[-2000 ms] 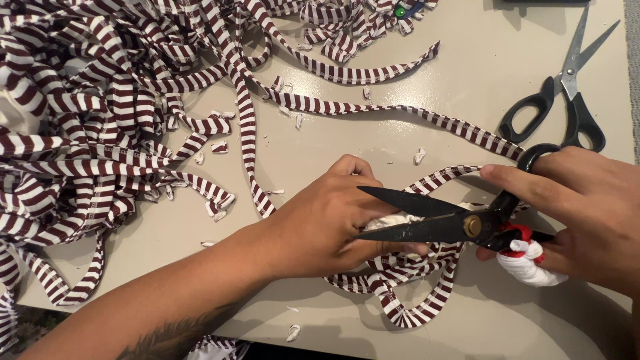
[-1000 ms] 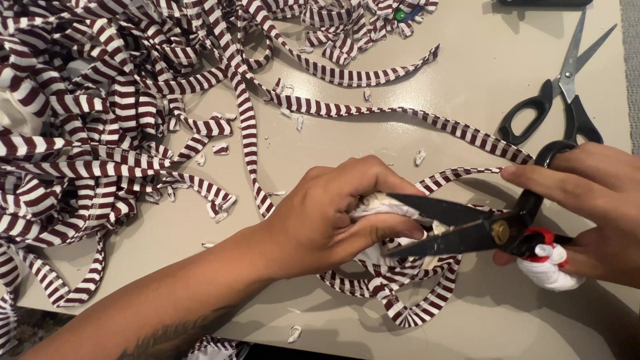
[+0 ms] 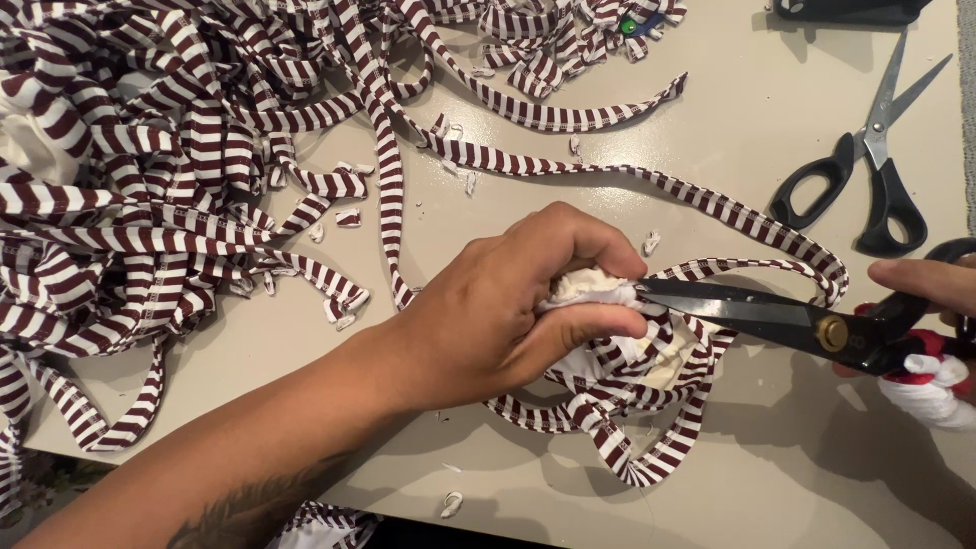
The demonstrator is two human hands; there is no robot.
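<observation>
Between its thumb and fingers, my left hand [image 3: 526, 305] pinches a bunched piece of white and cream fabric [image 3: 591, 288] joined to maroon-and-white striped strips. Black fabric shears [image 3: 762, 314] point left from my right hand [image 3: 934, 293], which is partly cut off by the right edge; its fingers are at the handles. The blades are nearly closed, their tips at the fabric beside my left fingertips. White and red wrapping [image 3: 926, 381] covers part of the shears' handle. Striped strips [image 3: 648, 457] lie looped on the table below my left hand.
A large heap of striped fabric strips [image 3: 175, 168] covers the left side. Open black-handled scissors [image 3: 877, 137] lie at the upper right, below a black object [image 3: 850, 9]. Small fabric scraps [image 3: 451, 503] are scattered over the pale table [image 3: 732, 91], whose front edge runs along the bottom.
The shears' blades, wide apart before, have come nearly together at the fabric. My left hand has turned, and the bunched fabric shows more between its thumb and fingers.
</observation>
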